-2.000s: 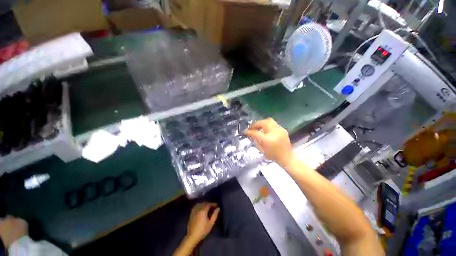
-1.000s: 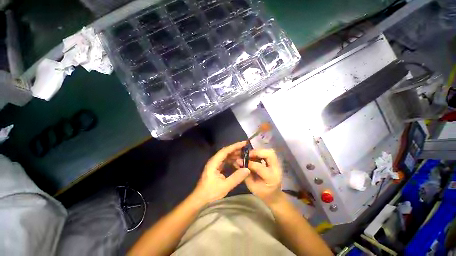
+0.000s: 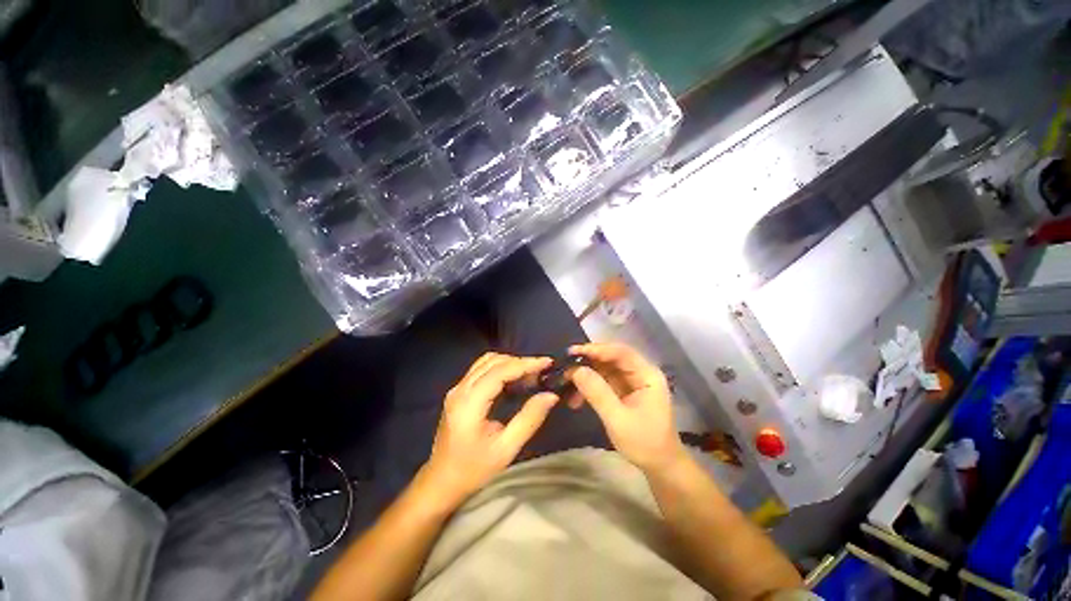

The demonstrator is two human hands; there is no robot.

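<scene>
My left hand (image 3: 479,413) and my right hand (image 3: 627,402) meet in front of my lap. Both hold a small black watch housing (image 3: 560,373) between thumbs and fingertips. The fingers cover much of it. The clear plastic blister tray (image 3: 440,223) lies ahead of my hands on the green bench, with dark square parts in its pockets. Several black open housings (image 3: 141,333) lie in a row on the green belt at the left.
The white dispensing machine (image 3: 693,258) stands at the right, with a red emergency stop (image 3: 769,443) and a black cable chain (image 3: 840,188). Crumpled tissue (image 3: 103,211) lies left of the tray. Blue bins (image 3: 998,434) are far right. A person's grey sleeve (image 3: 71,505) is at lower left.
Since two seconds ago, my right hand has come from the tray to my left hand. In the last second, the housing has turned from upright to flatter, still between both hands.
</scene>
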